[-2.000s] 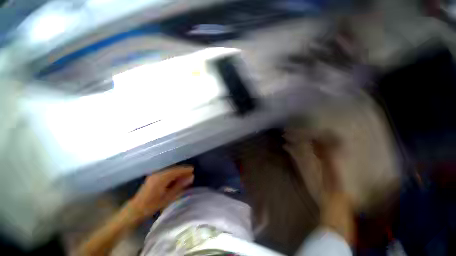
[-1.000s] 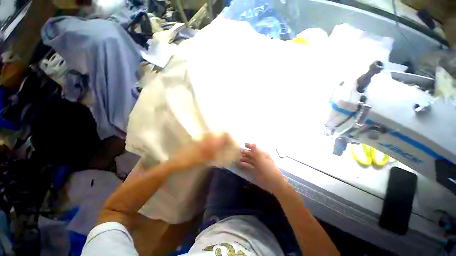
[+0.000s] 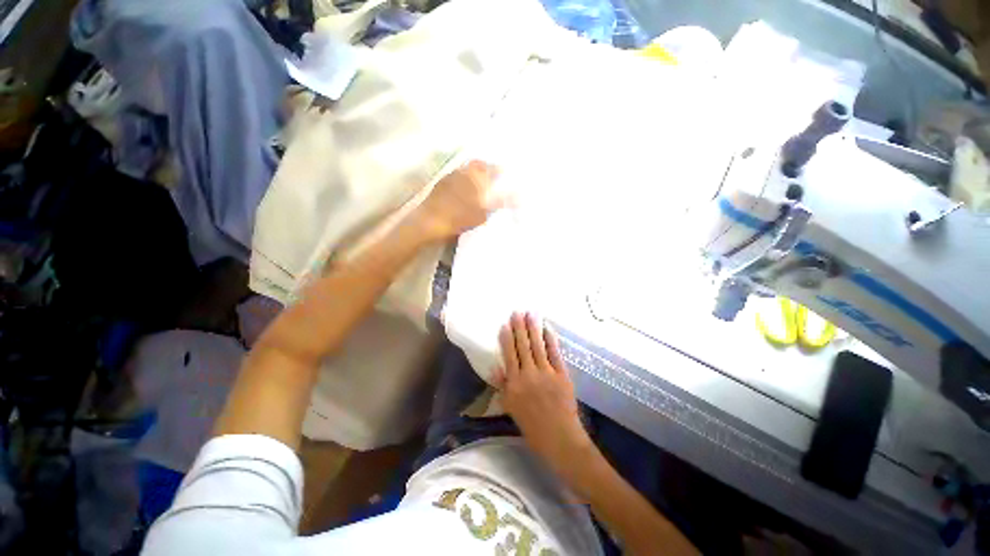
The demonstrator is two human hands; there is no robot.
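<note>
A pale fabric piece (image 3: 478,304) lies at the table's left front corner, its outline partly lost in glare. My left hand (image 3: 465,200) is curled at its far left edge with the fingers bent onto the cloth; glare washes out the fingertips. My right hand (image 3: 535,375) lies flat on the piece's near end, fingers extended and close together, not gripping. A large cream fabric panel (image 3: 347,185) spreads under my left forearm and drapes over the table's left side.
The sewing machine (image 3: 858,239) stands at the right, with yellow-looped snips (image 3: 798,324) beneath its arm. A black smartphone (image 3: 848,424) lies near the table's ruler edge (image 3: 673,402). Blue-grey cloth (image 3: 206,119) hangs at the left. Blue plastic (image 3: 586,20) is at the back.
My left hand has moved away from the front edge, up the cloth. My right hand has moved slightly nearer my body and flattened onto the piece. The cream panel is more spread out.
</note>
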